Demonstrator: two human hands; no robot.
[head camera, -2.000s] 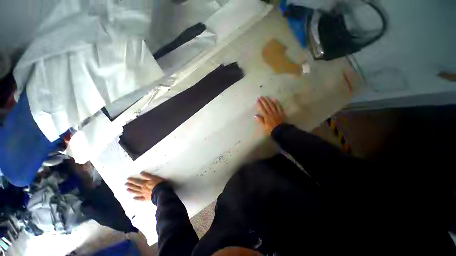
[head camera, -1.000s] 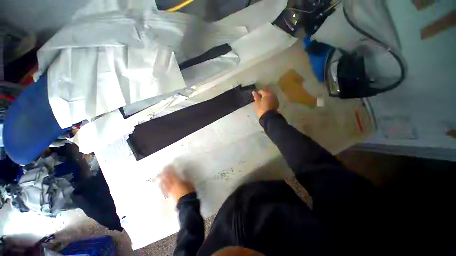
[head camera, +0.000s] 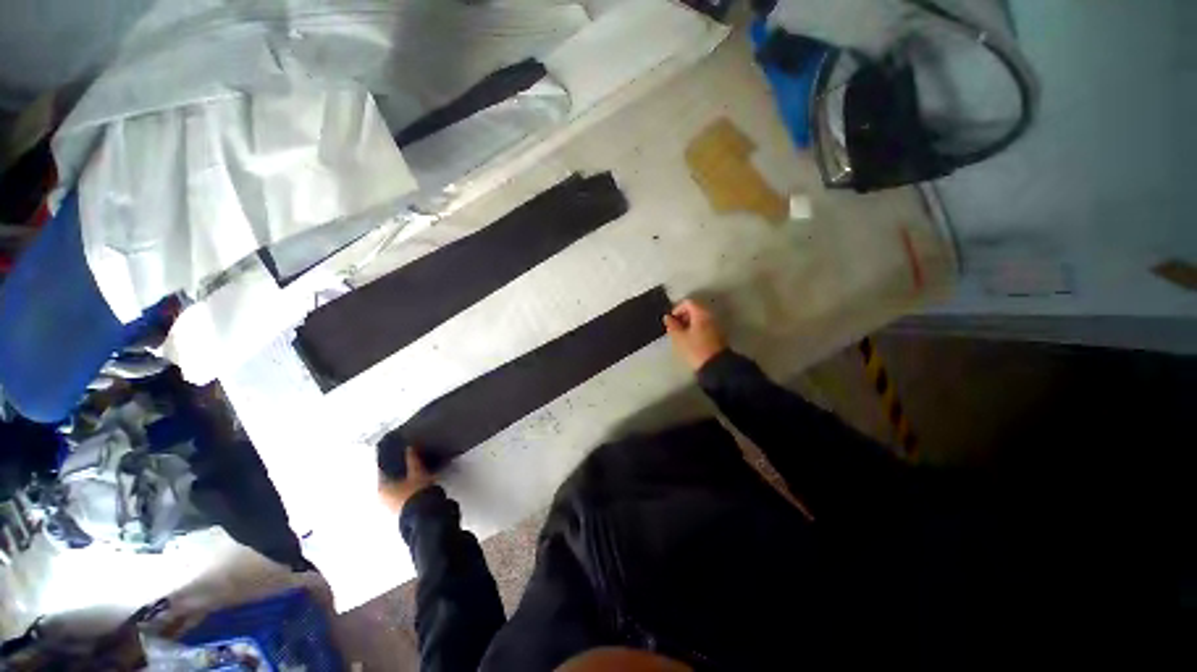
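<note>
A dark fabric strip (head camera: 538,381) lies on the pale covered table (head camera: 525,479) nearest me, slanting up to the right. My left hand (head camera: 408,483) holds its left end, with the fingers partly hidden at the fabric. My right hand (head camera: 692,331) pinches its right end between thumb and fingers. A second dark strip or stack of strips (head camera: 460,282) lies flat farther back, roughly parallel to the first, with uneven layered ends. No hand touches it.
A steam iron (head camera: 886,125) with a cable stands at the back right beside a blue item. A tan pattern piece (head camera: 735,171) lies near it. A white cloth (head camera: 250,197) drapes over a blue form at the left. A blue basket (head camera: 282,637) is at lower left.
A single dark strip now lies in front of the stack. My right hand has moved from the stack's right end toward me with it, and my left hand has moved left onto its other end.
</note>
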